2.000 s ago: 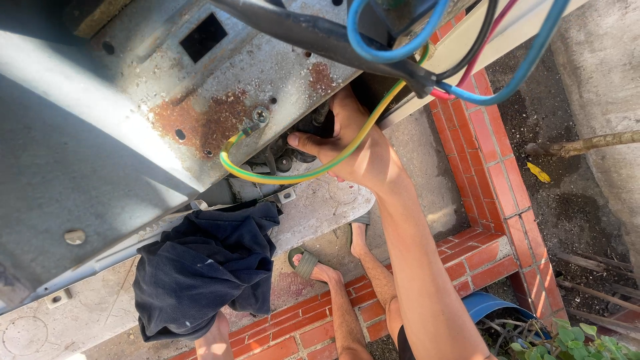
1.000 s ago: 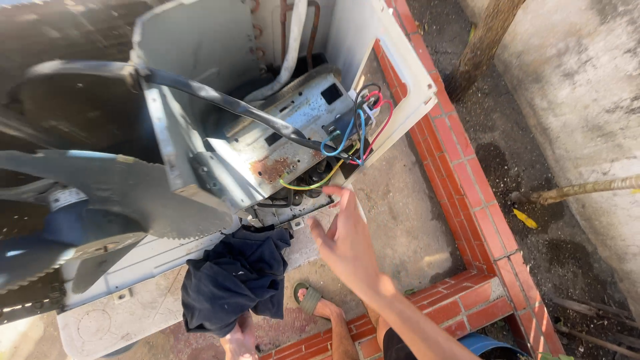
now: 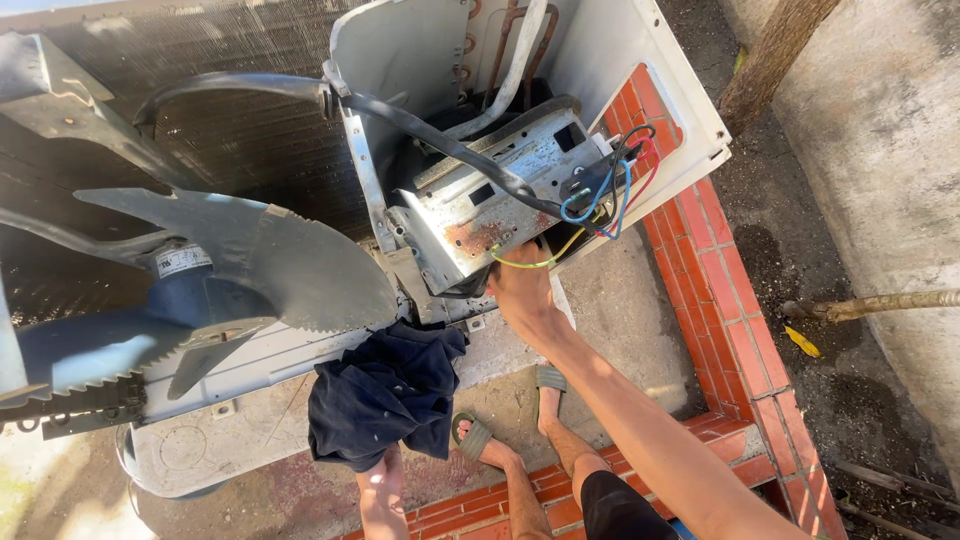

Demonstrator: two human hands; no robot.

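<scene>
My right hand [image 3: 523,281] reaches under the rusty sheet-metal electrical bracket [image 3: 491,199] of an air conditioner's outdoor unit; its fingers are hidden there. A green-and-yellow earth wire [image 3: 536,264] crosses over that hand. Blue, black and red wires [image 3: 616,187] hang at the bracket's right end, beside a thick black cable [image 3: 450,142]. My left hand [image 3: 384,472] is mostly covered by a bunched dark navy cloth [image 3: 386,394], which it holds at the unit's front edge.
A fan with serrated-edged blades [image 3: 300,262] lies at left before the finned coil [image 3: 225,142]. A white side panel [image 3: 660,97] stands at right. Low red brick edging [image 3: 720,285], a tree trunk [image 3: 780,60] and a concrete wall [image 3: 885,165] lie beyond. My sandalled feet are below.
One second ago my right hand was outside the bracket with fingers spread; now it is back under it, as it was two seconds ago. The view has moved back from the unit since the earliest frame.
</scene>
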